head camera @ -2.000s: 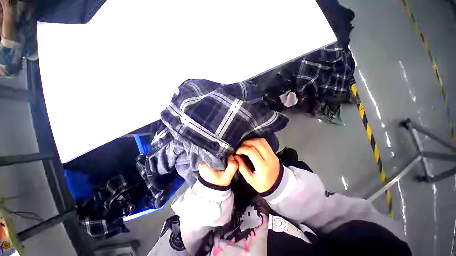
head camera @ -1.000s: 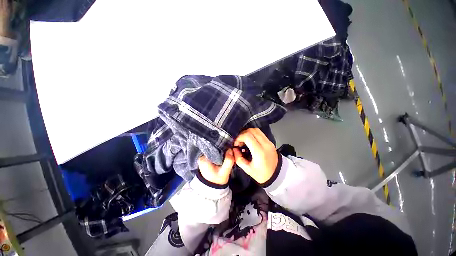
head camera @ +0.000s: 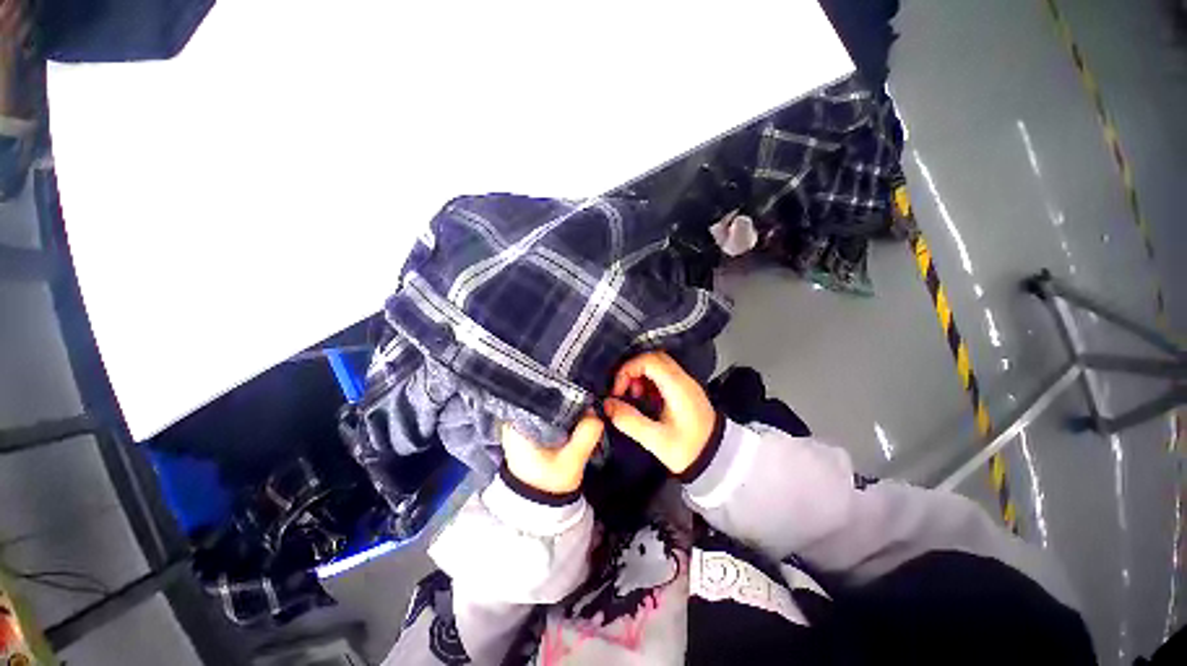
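A bulky plaid garment [head camera: 521, 280], black and navy with white lines, lies over the near edge of the white table and hangs towards my lap. Its paler grey-blue side shows at the lower left. My left hand [head camera: 549, 455] grips the garment's near edge, fingers partly hidden by the cloth. My right hand [head camera: 667, 411] pinches the same edge with thumb and fingertips, close beside the left fingertips. What lies between the fingertips is too small to tell.
The white table [head camera: 326, 169] spans ahead. Plaid garments [head camera: 833, 163] hang at its right edge. A blue crate [head camera: 391, 546] with plaid garments is at lower left. A metal stand [head camera: 1080, 364] is on the right floor. A person's arm [head camera: 16, 78] shows at the upper left edge.
The view has shifted slightly. The plaid cloth lies flatter along its near edge, and less of the grey-blue side shows. Both hands stay at the edge, with small finger movements.
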